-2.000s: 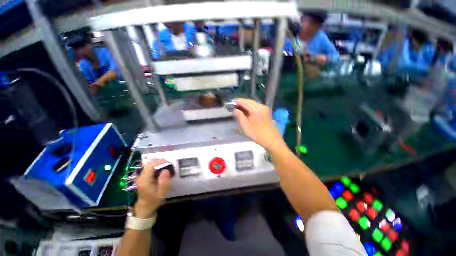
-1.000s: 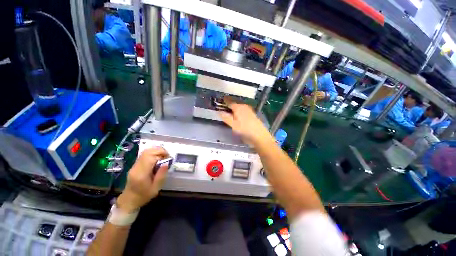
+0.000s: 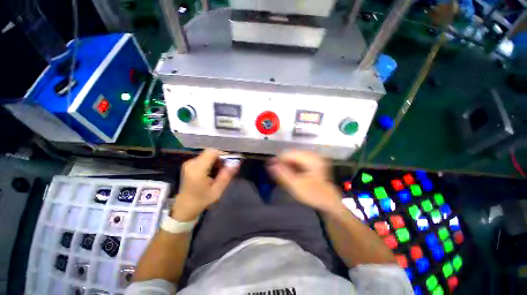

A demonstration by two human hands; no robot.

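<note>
My left hand [image 3: 202,181] is above my lap, in front of the press panel. It holds a small watch unit [image 3: 232,161] with a pale, shiny edge between thumb and fingers. My right hand [image 3: 303,177] is a little to the right of it, blurred, with its fingers bent; I cannot tell whether it holds anything. The press [image 3: 271,75] stands just beyond both hands. Its white panel has a green button [image 3: 186,113] at the left, another green button [image 3: 348,126] at the right and a red emergency stop [image 3: 267,123] between them.
A white blister tray [image 3: 43,230] with dark and pale watch housings lies at the lower left. Red, green, blue and white lit screens [image 3: 403,234] lie in rows at the lower right. A blue control box [image 3: 86,115] stands left of the press. An air hose [image 3: 419,80] hangs at the right.
My right hand has come back from the press fixture to above my lap. My left hand still holds the unit, now below the panel. The view has tilted downward.
</note>
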